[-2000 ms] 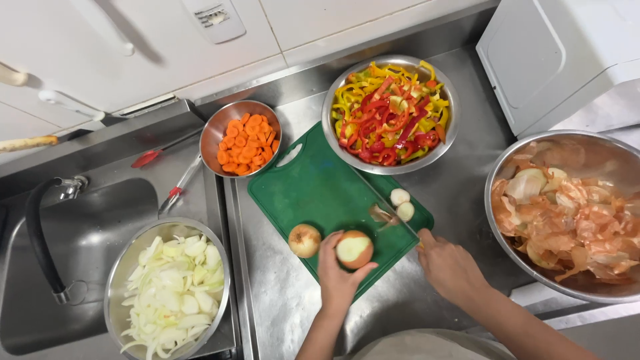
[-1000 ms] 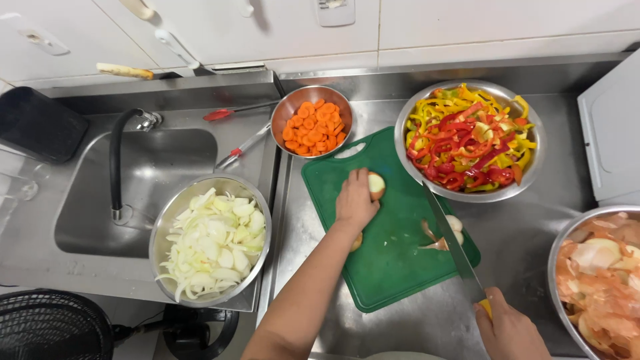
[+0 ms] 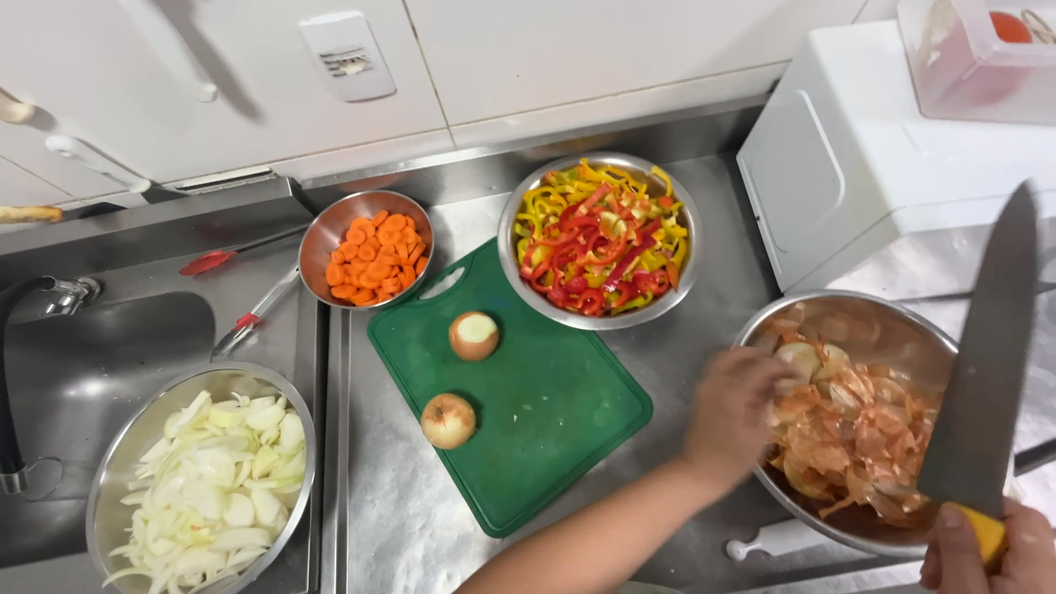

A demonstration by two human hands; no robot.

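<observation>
My left hand point(image 3: 734, 408) reaches over the left rim of a steel bowl of onion skins point(image 3: 866, 412); its fingers are blurred, and whether they hold anything does not show. At the lower right my right hand point(image 3: 986, 549) grips the yellow handle of a chef's knife point(image 3: 986, 355), its wide blade pointing up beside that bowl. On the green cutting board point(image 3: 561, 404) lie an onion with a cut top point(image 3: 473, 336) and, below it, a whole unpeeled onion point(image 3: 449, 421).
Bowls hold sliced peppers point(image 3: 606, 239), sliced carrots point(image 3: 375, 256) and sliced onions point(image 3: 219, 487). Tongs point(image 3: 256, 313) lie near the sink point(image 3: 124, 371). A white appliance point(image 3: 874, 148) stands at right, a plastic container point(image 3: 982, 66) on top. A white-handled utensil point(image 3: 775, 536) is below the skins bowl.
My left hand has moved right, from the onion on the board to the skins bowl. The knife has left the board, blade now raised. The peeled scraps at the board's right side are gone.
</observation>
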